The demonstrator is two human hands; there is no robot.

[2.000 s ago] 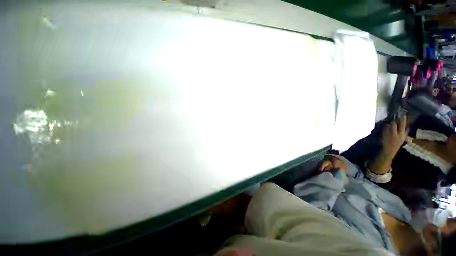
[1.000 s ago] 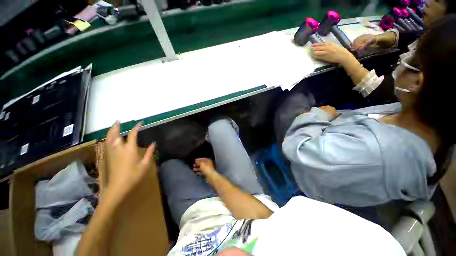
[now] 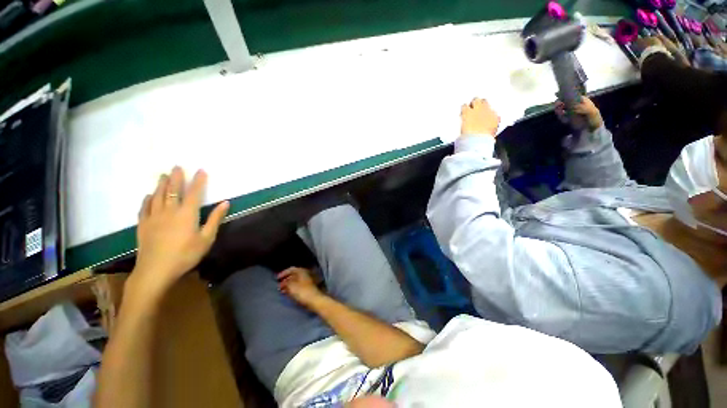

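My left hand (image 3: 171, 227) is open, palm down with fingers spread, over the near green edge of the white-covered bench (image 3: 303, 111). It holds nothing. My right hand (image 3: 299, 287) rests on my lap, fingers loosely apart, with nothing seen in it. An open brown carton (image 3: 187, 343) stands at the lower left beside my legs, partly behind my left forearm. Whitish bagged units (image 3: 52, 351) lie inside it, cut off by the picture's edge. A stack of printed black sheets (image 3: 28, 191) lies on the bench at the left.
A person in a light blue-grey top (image 3: 550, 263) sits at my right, one hand on the bench and the other holding a grey hair dryer (image 3: 558, 44). More pink-ended dryers (image 3: 638, 32) are at the far right. A metal post (image 3: 227, 36) stands at the bench's back. A blue plastic stool (image 3: 430, 267) is below.
The view has shifted right. My left hand has moved from above the carton's edge to the bench edge. The neighbour now holds up a hair dryer. My right hand remains on my lap.
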